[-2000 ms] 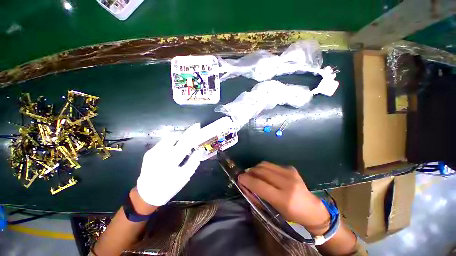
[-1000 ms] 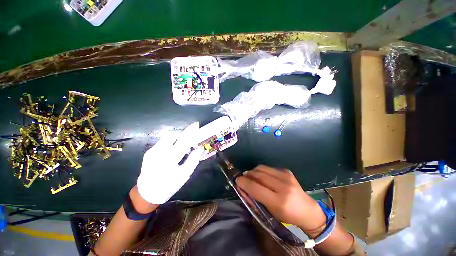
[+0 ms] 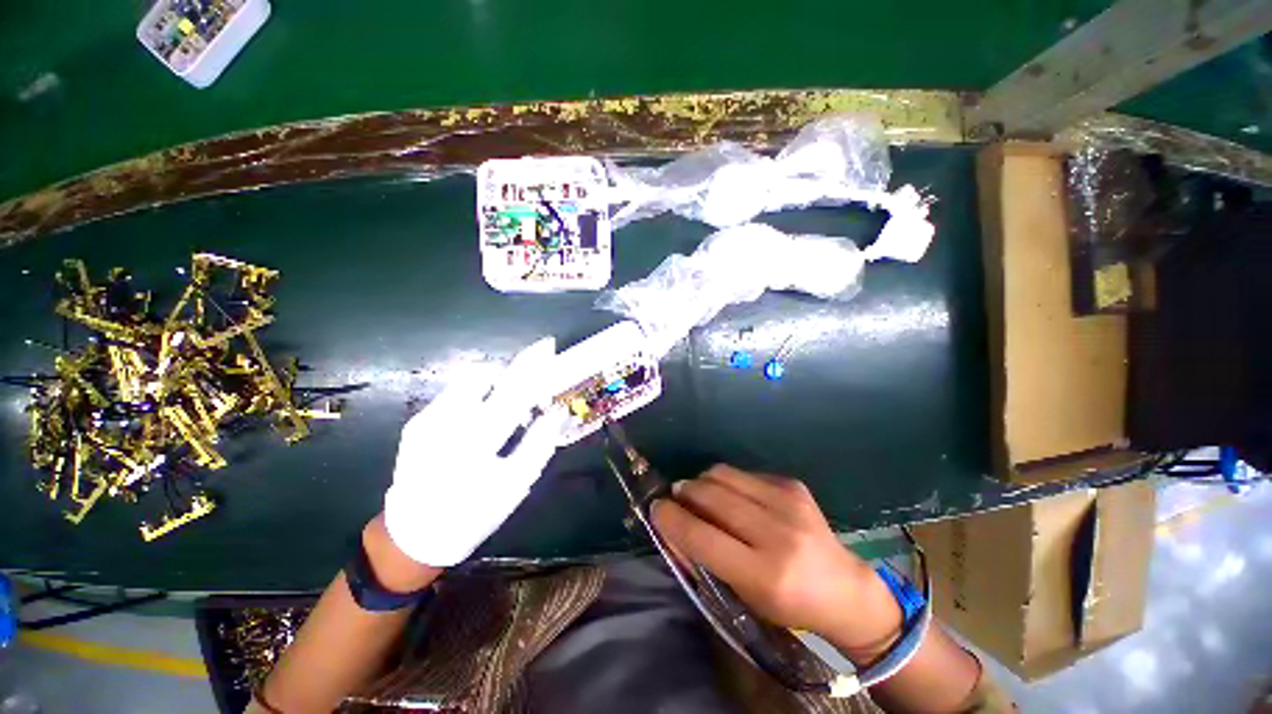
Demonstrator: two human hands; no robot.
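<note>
My left hand (image 3: 472,460), in a white glove, holds an open white socket housing (image 3: 624,396) tilted up on the bench. Coloured components show inside it. My right hand (image 3: 753,541), bare, grips a dark soldering iron (image 3: 640,476) with its tip at the lower edge of the housing's board. A cable trails from the iron past my right wrist. A bagged white power cord (image 3: 760,265) runs from the housing to the right. A second open housing (image 3: 546,274) lies flat behind, with another bagged cord (image 3: 725,181).
Brass contact strips (image 3: 161,391) are heaped at the left. Two blue disc components (image 3: 774,370) lie right of the held housing. A cardboard tray (image 3: 1060,377) stands at the right. A worn rail (image 3: 419,140) runs behind; another housing (image 3: 209,56) is beyond it. A parts bin (image 3: 258,642) is below.
The housing beyond the rail has moved left and fully into view. My right hand and the iron have shifted slightly. My left hand and the held housing stay nearly the same.
</note>
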